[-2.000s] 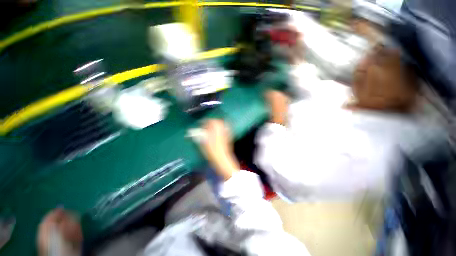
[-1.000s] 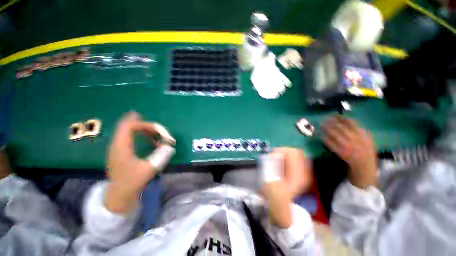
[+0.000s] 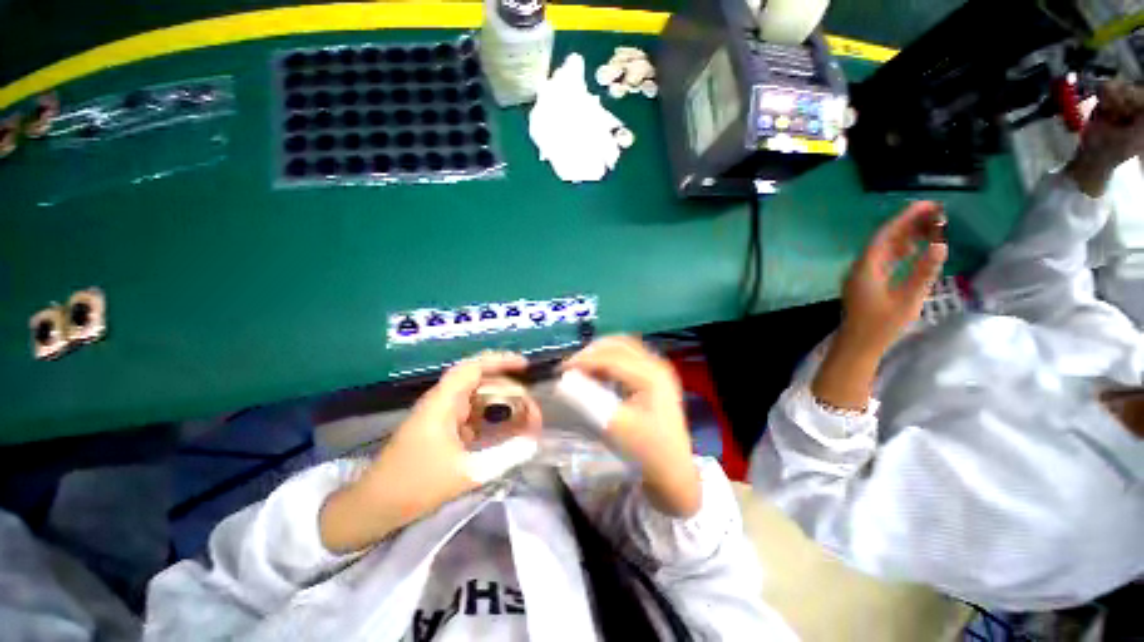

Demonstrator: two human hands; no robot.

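My left hand (image 3: 439,439), with a white finger cot on the thumb, holds a small copper-coloured housing (image 3: 497,404) with a dark round centre above my lap. My right hand (image 3: 634,408), also with a white cot, is just right of it, fingers bent and partly blurred. Whether it holds a small part cannot be told. A narrow clear strip (image 3: 492,319) with one row of round dark parts lies at the near bench edge. Two more copper-coloured housings (image 3: 67,322) lie side by side at the left.
A sheet of black round pads (image 3: 386,110), clear film (image 3: 138,126), a pump bottle (image 3: 517,53), a crumpled white wipe (image 3: 577,123), cream pieces (image 3: 627,73) and a tape dispenser (image 3: 753,107) stand or lie behind. A neighbour's hand (image 3: 888,278) is at the right.
My left hand has moved right and my right hand slightly left, so they are now close together. The view has shifted. The neighbour's hand is raised off the bench, holding something small.
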